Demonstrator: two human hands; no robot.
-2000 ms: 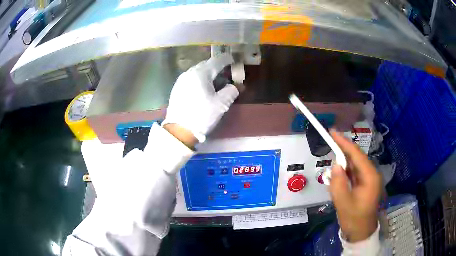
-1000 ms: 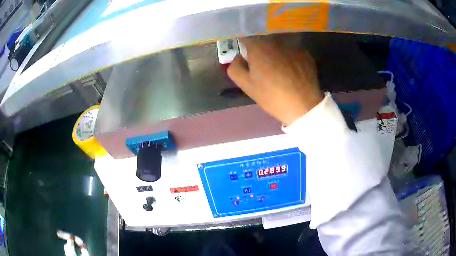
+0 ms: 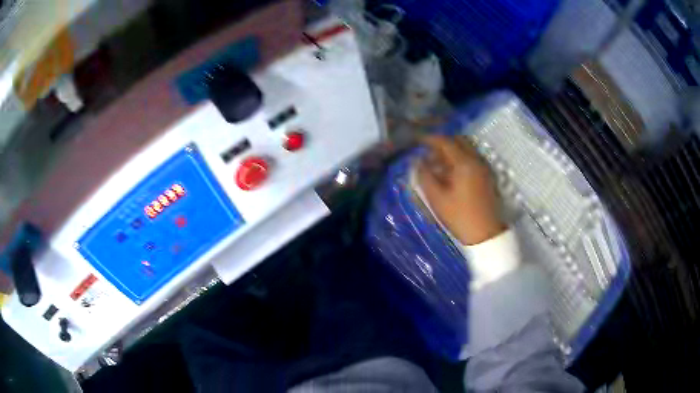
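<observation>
My right hand (image 3: 463, 190), bare with a white cuff, is over the left part of the blue crate (image 3: 614, 280). The hand is blurred, its fingers are bent, and I cannot tell whether it holds a part. Rows of white plastic parts (image 3: 529, 165) lie in the crate to the right of the hand. Clear plastic lines the crate's left side. A small white piece (image 3: 69, 94) shows blurred on the machine's bed at the upper left; it may be a part in the jig. My left hand is not in view.
The machine's blue control panel (image 3: 160, 224) with red digits is at the left. A large red button (image 3: 252, 173) and a smaller red one (image 3: 293, 140) are beside it. Black knobs (image 3: 235, 94) stand at the front corners. A blue basket (image 3: 483, 31) is at the top.
The view has swung right and tilted, so the crate is now near the middle. My right hand has left the machine's bed and is at the crate. My left hand has gone out of view.
</observation>
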